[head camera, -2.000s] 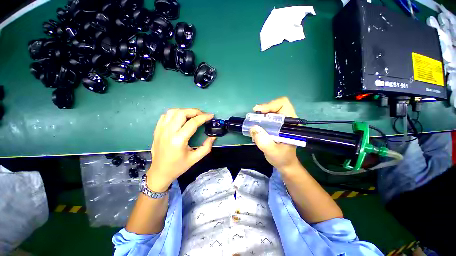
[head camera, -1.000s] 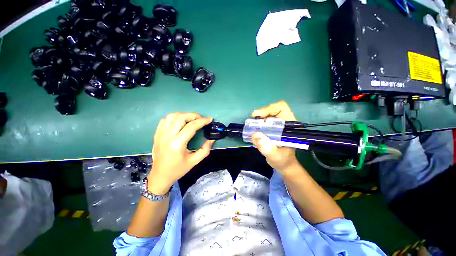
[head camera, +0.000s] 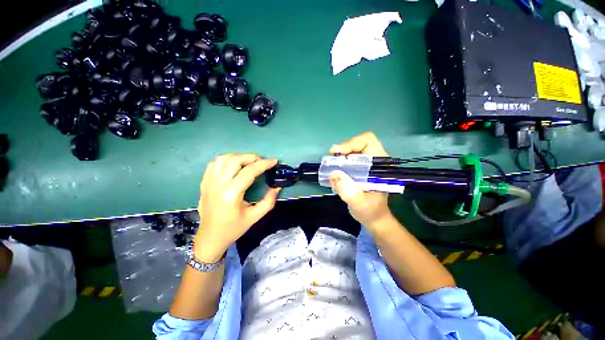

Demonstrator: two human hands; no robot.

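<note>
My left hand holds a glossy black housing between thumb and fingertips, over the bench's front edge. My right hand is closed around the glue syringe, a long black barrel with a clear sleeve near the grip, lying almost level. Its front end is at the right side of the housing; the needle tip cannot be made out. A green fitting with a pale hose is at the syringe's rear. A large heap of black housings lies on the green bench at upper left.
A black controller with a red light stands at the right, cables at its front. White paper lies at the back. Below the bench edge, a clear plastic sheet bears small black parts. People's sleeves show at right and lower left.
The bench things have shifted slightly left in view. The syringe's rear has swung slightly and now lies nearer level. Both hands keep their holds.
</note>
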